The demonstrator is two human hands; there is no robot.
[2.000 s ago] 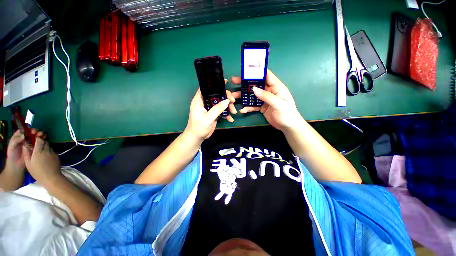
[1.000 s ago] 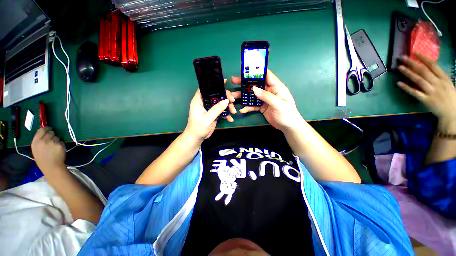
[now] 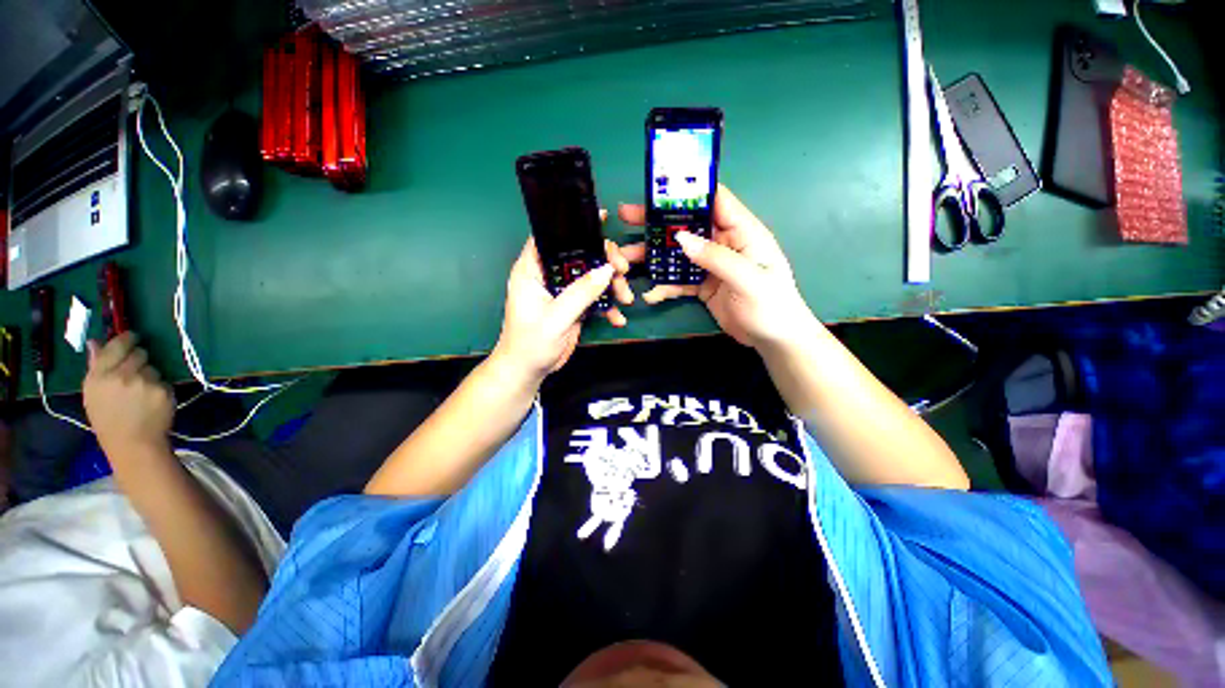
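Note:
My left hand (image 3: 548,312) holds a keypad phone (image 3: 562,212) above the front of the green bench mat. This phone's screen is dark, it leans slightly left, and my thumb is on its keys. My right hand (image 3: 743,276) holds a second keypad phone (image 3: 683,175) upright beside it, a small gap apart. Its screen is lit blue and white, and my thumb is on the centre key. The backs of both phones are hidden.
Red phones (image 3: 313,108) stand at back left beside stacked clear trays (image 3: 564,30). A mouse (image 3: 234,167), cables and laptop (image 3: 74,168) lie left, near a co-worker's hand (image 3: 130,393). Ruler (image 3: 916,161), scissors (image 3: 961,188), dark smartphone (image 3: 1083,121) and red bubble-wrap pouch (image 3: 1146,161) lie right.
The right phone's screen changed from mostly white to a picture with icons. A co-worker's hand at the right came to the bubble-wrap pouch and left; the pouch has shifted. My hands stay nearly still.

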